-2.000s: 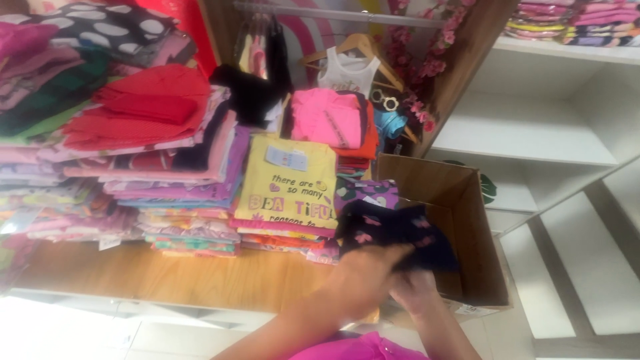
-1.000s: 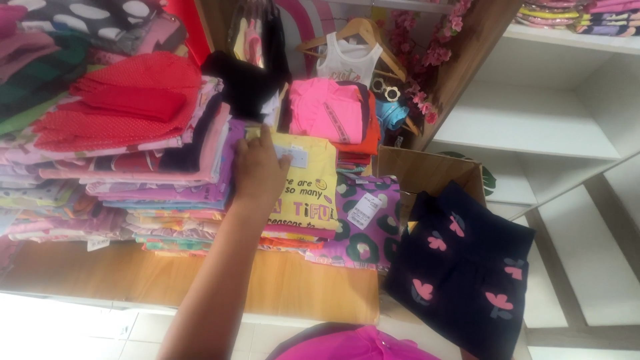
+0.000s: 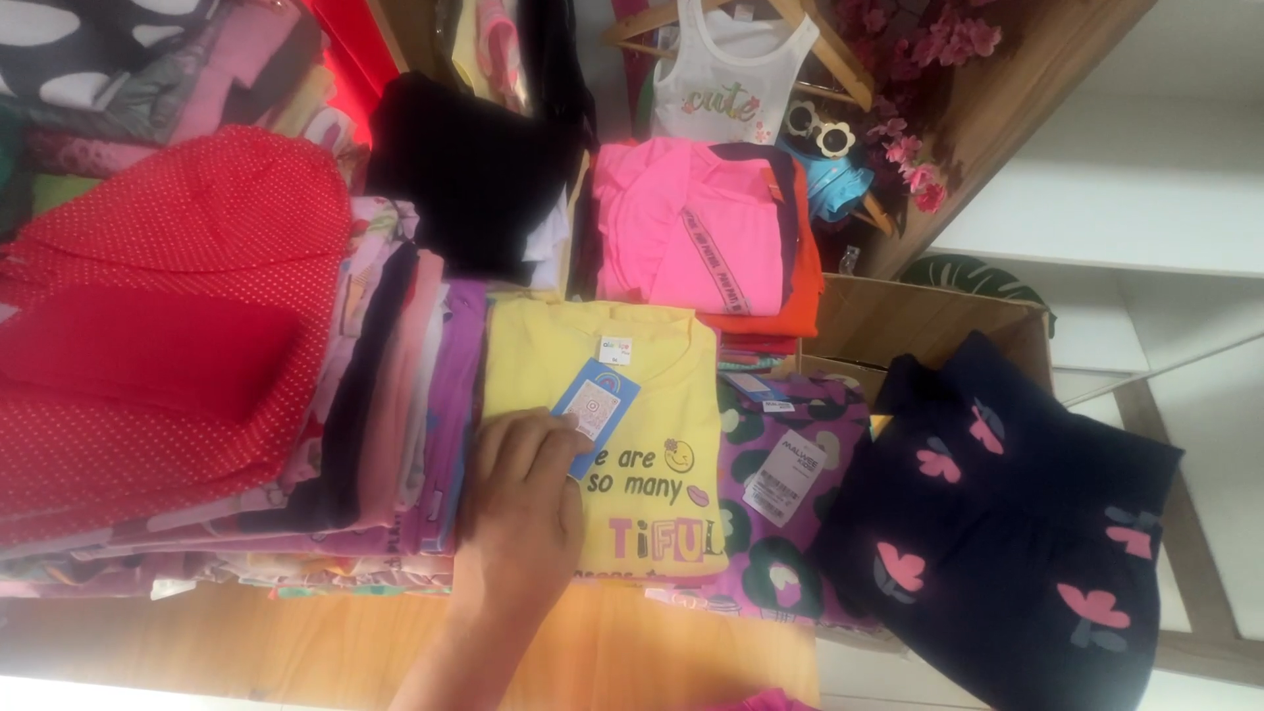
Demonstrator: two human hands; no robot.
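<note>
My left hand [image 3: 523, 494] lies over the left side of a folded yellow printed shirt [image 3: 652, 395], with curled fingers on the lower edge of its blue hang tag [image 3: 597, 405]. The thumb's grip is partly hidden. A navy garment with pink flowers [image 3: 987, 523] hangs spread out at the right, in front of an open cardboard box; what holds it is out of frame, and my right hand is not seen. Between it and the yellow shirt lies a folded purple patterned garment [image 3: 760, 553] with a white tag [image 3: 787, 478].
A tall stack topped by a red dotted garment [image 3: 247, 207] stands left on the wooden surface [image 3: 642, 652]. Behind are a black folded garment [image 3: 464, 178], a pink folded shirt [image 3: 691, 227] and a white tank top on a hanger [image 3: 736, 79]. The cardboard box [image 3: 928, 316] borders white shelving [image 3: 1106, 188].
Both hands were at the navy garment by the box two seconds ago; since then it has been spread at the right. My left hand moved to the yellow shirt and its tag. The view is closer.
</note>
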